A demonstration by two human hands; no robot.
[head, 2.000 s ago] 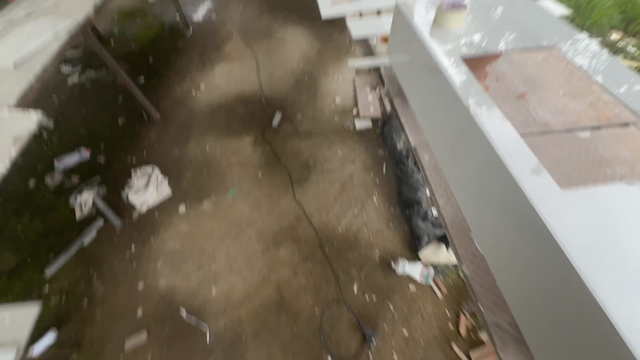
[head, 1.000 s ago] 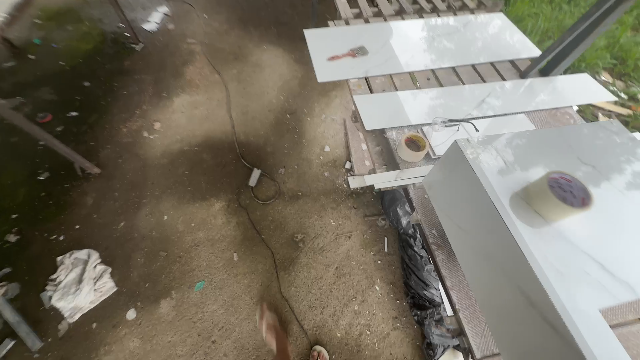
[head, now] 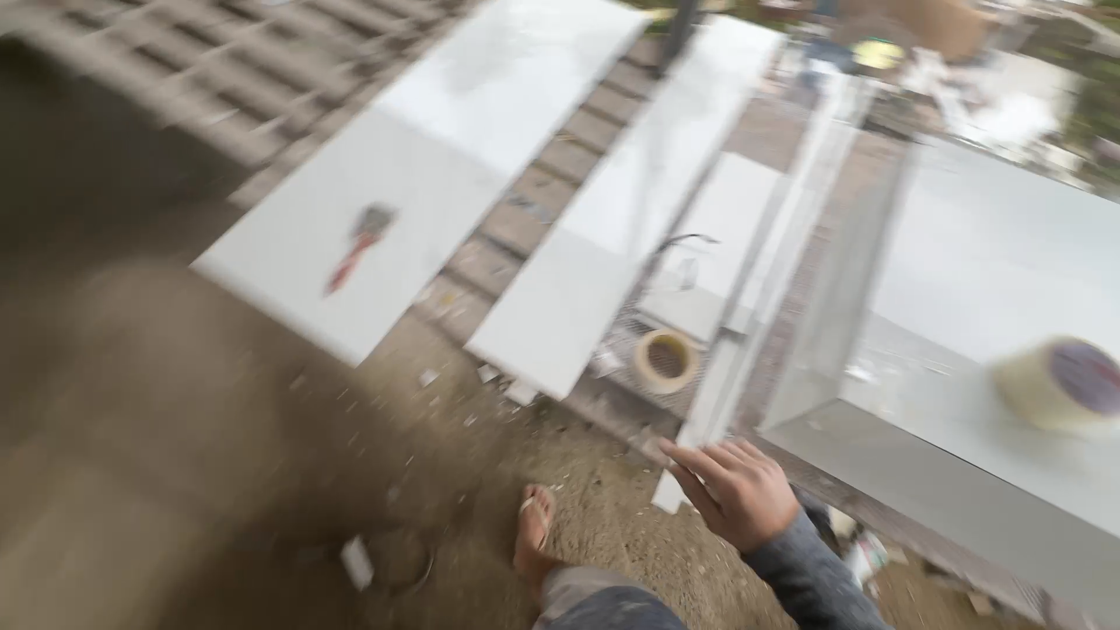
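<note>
My right hand [head: 739,494], in a grey sleeve, reaches in from the lower right. Its fingers are apart and it holds nothing that shows; they are at the near ends of long white strips [head: 709,411], and contact is unclear. Just beyond lies a roll of tape [head: 667,360] on a mesh-textured surface. To the right, a larger tape roll [head: 1059,385] stands on a white box-like piece [head: 989,289]. A paintbrush with a red handle [head: 359,248] rests on a wide white panel [head: 420,157]. My left hand is out of view.
A narrower white panel [head: 612,236] lies between the wide one and the tape. Dark-framed glasses [head: 687,254] rest on a smaller white piece [head: 722,236]. Wooden slats [head: 525,201] support the panels. My sandaled foot [head: 535,525] is on the dirt ground, near scattered scraps.
The view has swung strongly toward the panels. My right hand has come into view beside the white strips; neither earlier frame shows it.
</note>
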